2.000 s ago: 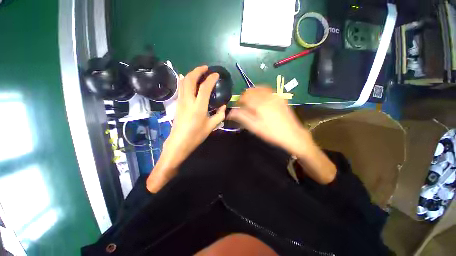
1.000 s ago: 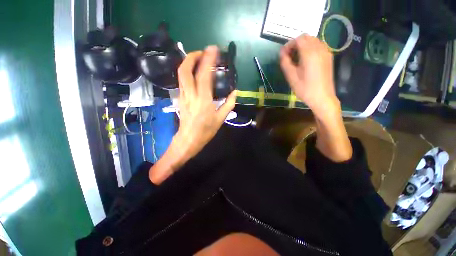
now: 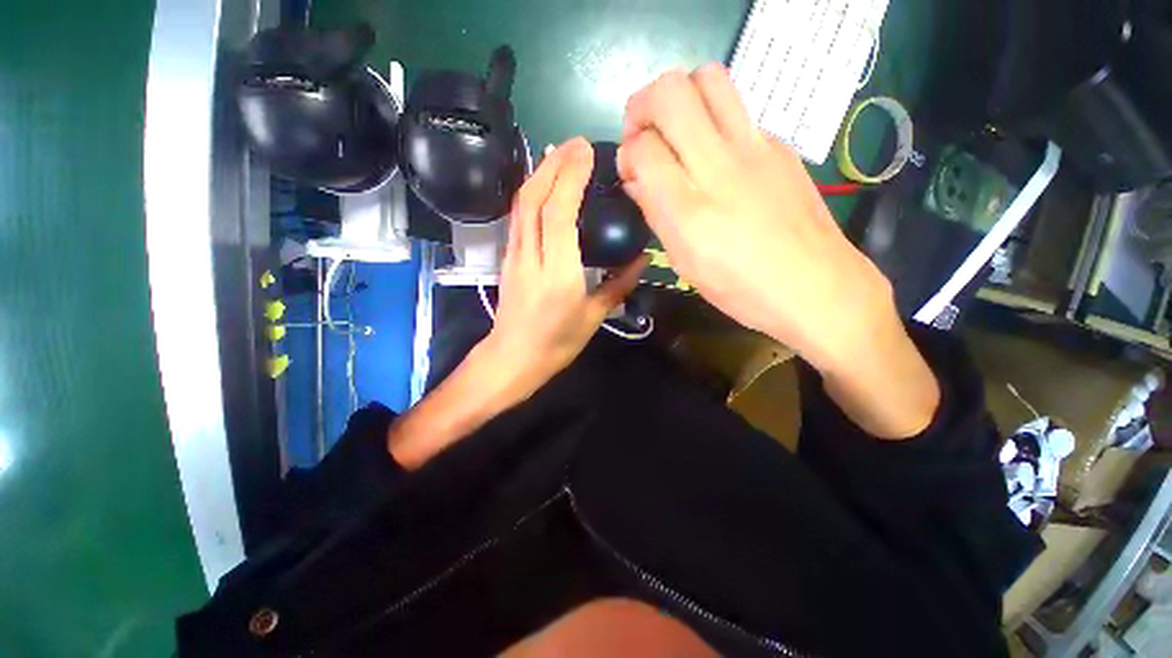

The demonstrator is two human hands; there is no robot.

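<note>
Two dome cameras, one at the far left point(image 3: 321, 129) and one beside it point(image 3: 463, 154), stand in a row at the bench's front edge, black ball heads on white brackets. A third dome camera point(image 3: 612, 229) is at the row's right end. My left hand point(image 3: 555, 264) holds this third camera from its left side, thumb below the ball. My right hand point(image 3: 707, 193) is at the top of the same ball with fingers bent; the fingertips are partly hidden, so its grip is unclear. A white pigtail cable point(image 3: 627, 329) hangs below.
A white keyboard point(image 3: 810, 64) lies at the back, with a yellow-green tape roll point(image 3: 877, 139) right of it. Brown cartons point(image 3: 1047, 373) stand at the right, one holding white-and-black cameras point(image 3: 1032, 469). The metal-edged green conveyor point(image 3: 77, 321) runs along the left.
My right hand has come from the right, near the keyboard, to the third camera's ball. My left hand stays around that camera. The view has shifted, and more of the keyboard shows.
</note>
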